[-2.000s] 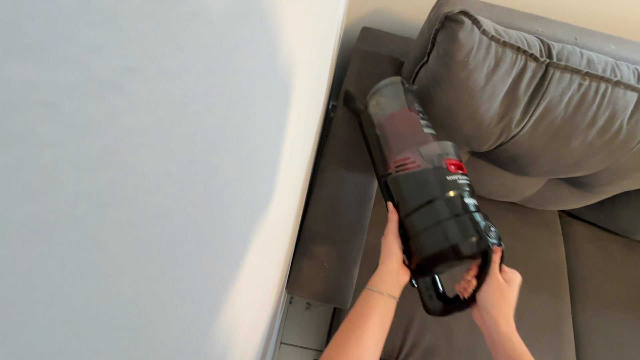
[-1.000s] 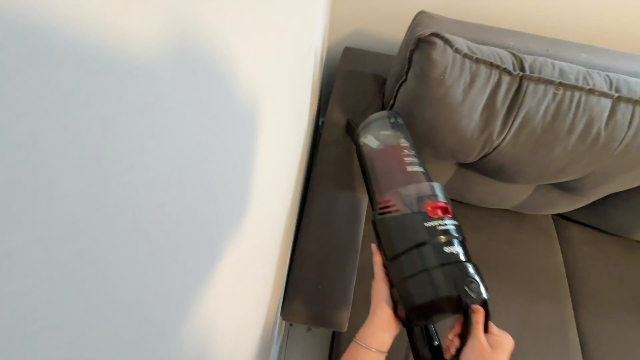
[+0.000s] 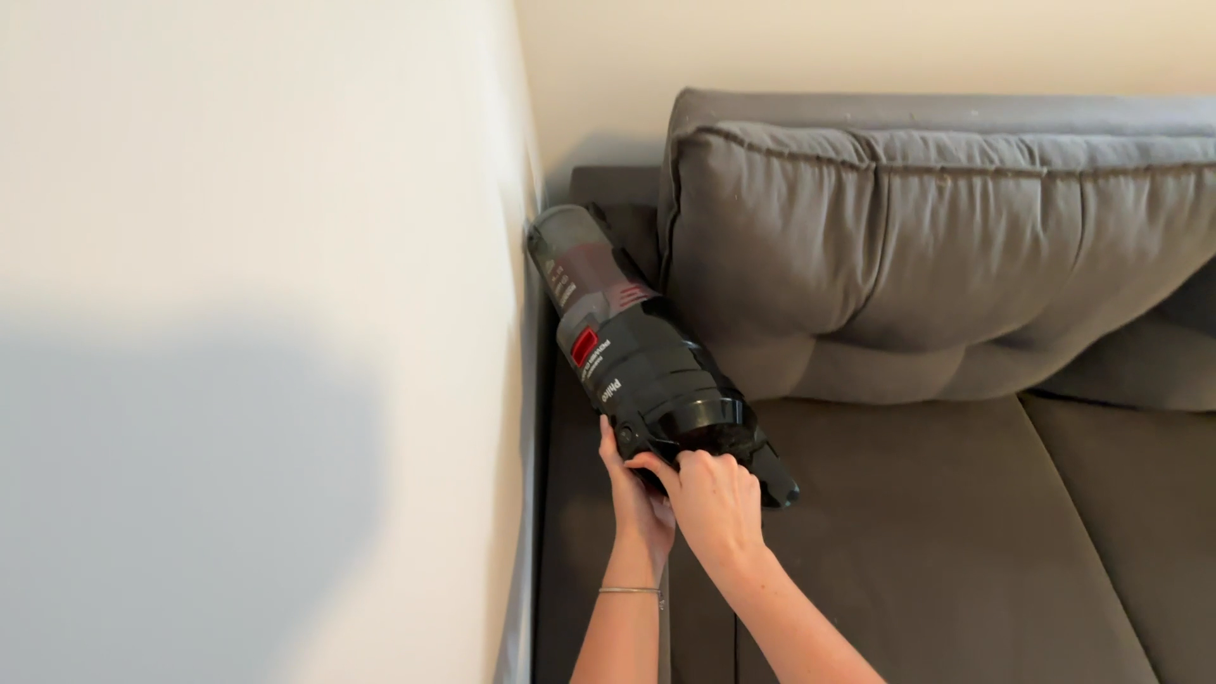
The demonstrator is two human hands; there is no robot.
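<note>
A black Philco handheld vacuum cleaner [image 3: 655, 361] with a clear dust cup and a red button lies slantwise in the air over the sofa arm, its front end up by the wall corner. My left hand [image 3: 638, 494], with a thin bracelet at the wrist, supports the body's lower left side from beneath. Around the handle at the rear, my right hand [image 3: 712, 499] is closed, its thumb reaching toward a round button. The nozzle end is close to the gap between the wall and the back cushion; whether it touches anything cannot be told.
A white wall [image 3: 285, 237] runs close along the left. The grey sofa has a tufted back cushion [image 3: 855, 256], a wide seat cushion [image 3: 912, 532] and a flat arm [image 3: 575, 532] beside the wall. Another cushion [image 3: 1159, 351] shows at the right edge.
The vacuum cleaner has turned about its length, so the red button now faces left. Its front end has moved toward the wall, and my right hand has shifted on the handle.
</note>
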